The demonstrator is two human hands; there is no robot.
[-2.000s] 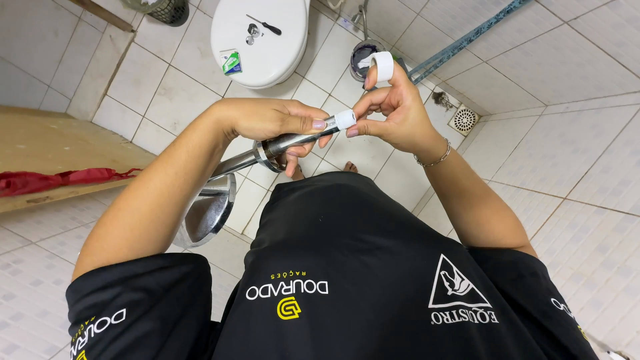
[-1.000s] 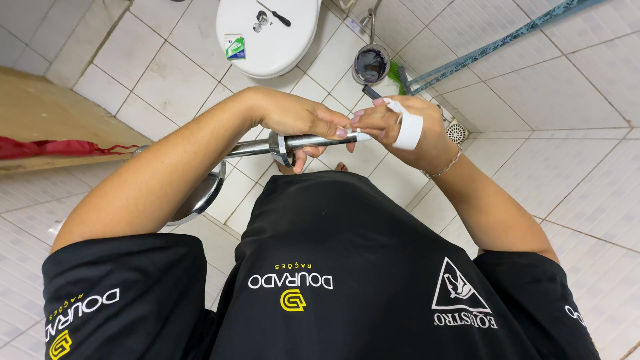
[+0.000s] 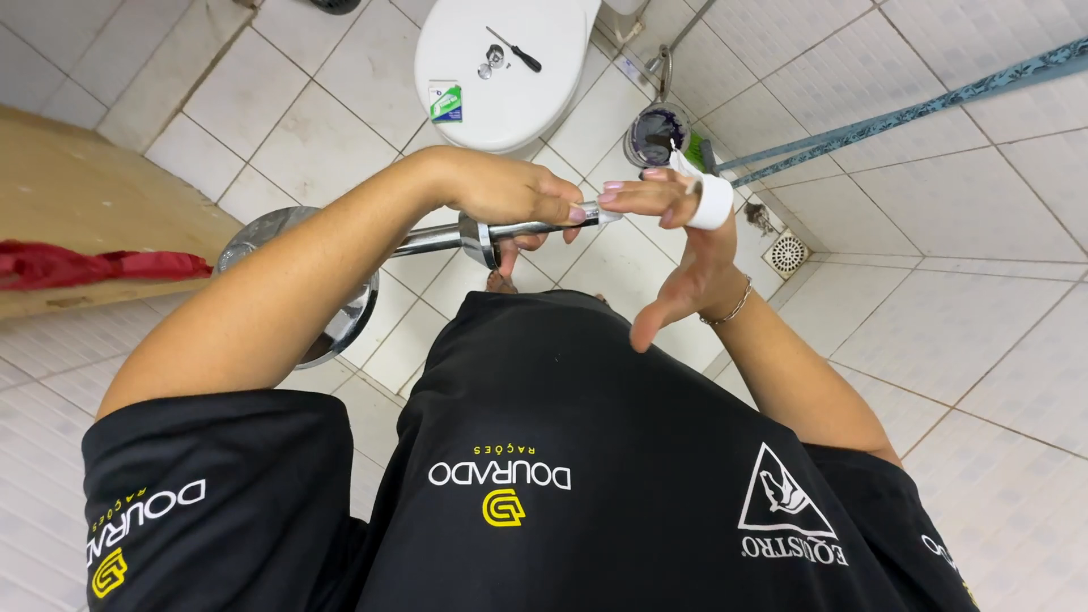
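Observation:
My left hand [image 3: 518, 194] grips a chrome shower arm [image 3: 527, 227] near its end. A chrome flange [image 3: 481, 241] sits around the arm, and a large round chrome shower head [image 3: 353, 310] is partly hidden behind my left forearm. White thread seal tape [image 3: 608, 217] covers the arm's tip. My right hand [image 3: 701, 255] carries a white roll of the tape [image 3: 714, 202] at its fingers, with a loose white strip above them. Its fingertips are at the wrapped tip, its thumb spread away below. Whether the roll is looped around a finger is unclear.
A screwdriver [image 3: 525, 58], small metal parts [image 3: 493, 59] and a green and white packet [image 3: 445, 102] lie on the white toilet lid [image 3: 501, 119]. Beyond my right hand stand a container with dark contents [image 3: 642, 140] and a floor drain [image 3: 787, 253]. Red cloth [image 3: 102, 265] lies on a wooden surface [image 3: 102, 187] at left.
My right thumb has moved away from the pipe's tip and now spreads downward. The tape roll has shifted relative to my right fingers. My left hand still grips the shower arm.

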